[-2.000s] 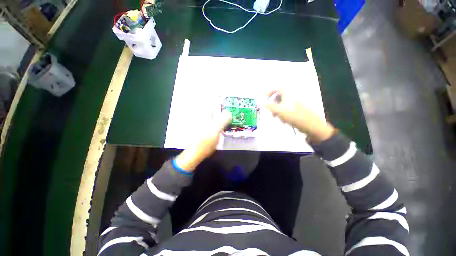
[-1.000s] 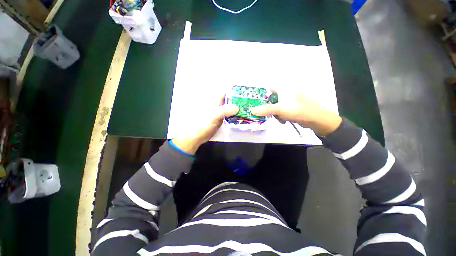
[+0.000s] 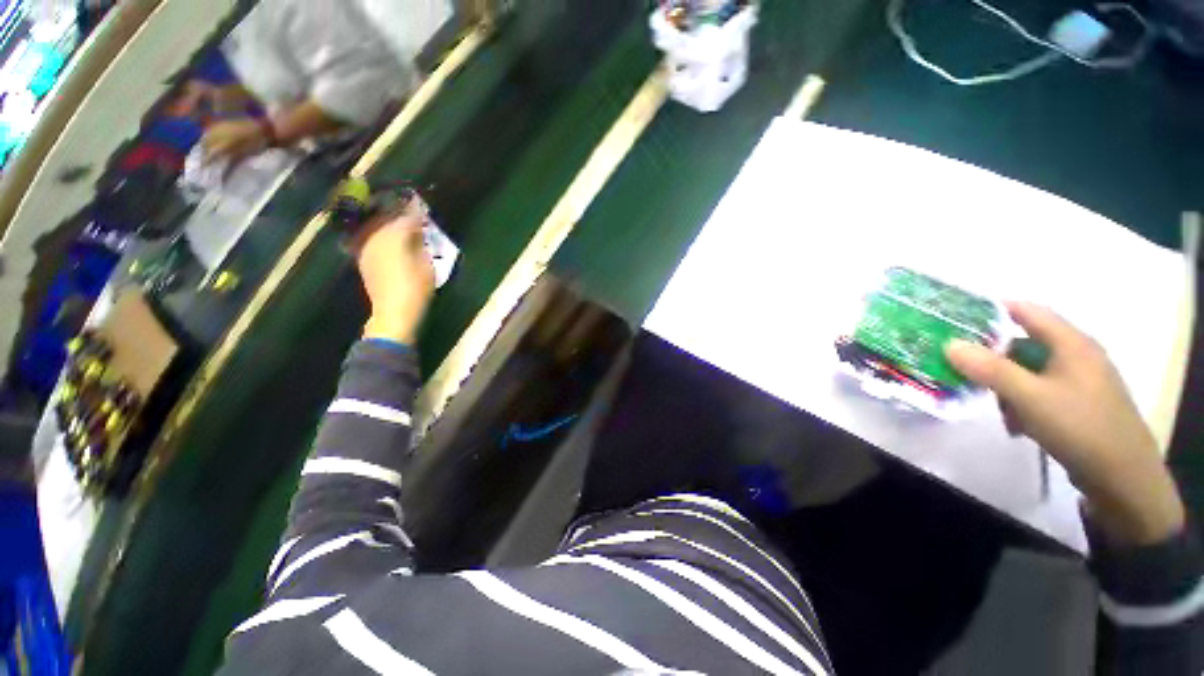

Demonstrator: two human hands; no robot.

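My right hand (image 3: 1076, 396) holds a white housing (image 3: 911, 394) with a green circuit board (image 3: 924, 321) on it, over the white sheet (image 3: 845, 211). My right thumb lies on the board. The green screwdriver handle (image 3: 1029, 353) shows in the same hand, its thin shaft pointing down. Red and dark wires show at the housing's near edge. My left hand (image 3: 395, 271) is stretched out over the green conveyor belt at another white housing (image 3: 437, 251) with dark parts. The fingers are blurred and partly hidden, but they appear closed on it.
A white housing with coloured wires (image 3: 708, 60) stands at the bench's far left, by the pale rail (image 3: 568, 198). A white cable (image 3: 944, 73) loops at the far side. Across the belt, another person's hands (image 3: 251, 136) work near a tray of small parts (image 3: 99, 409).
The view has swung left. My left hand has let go of the board and housing and moved out to the housing on the belt. My right hand still holds the first one.
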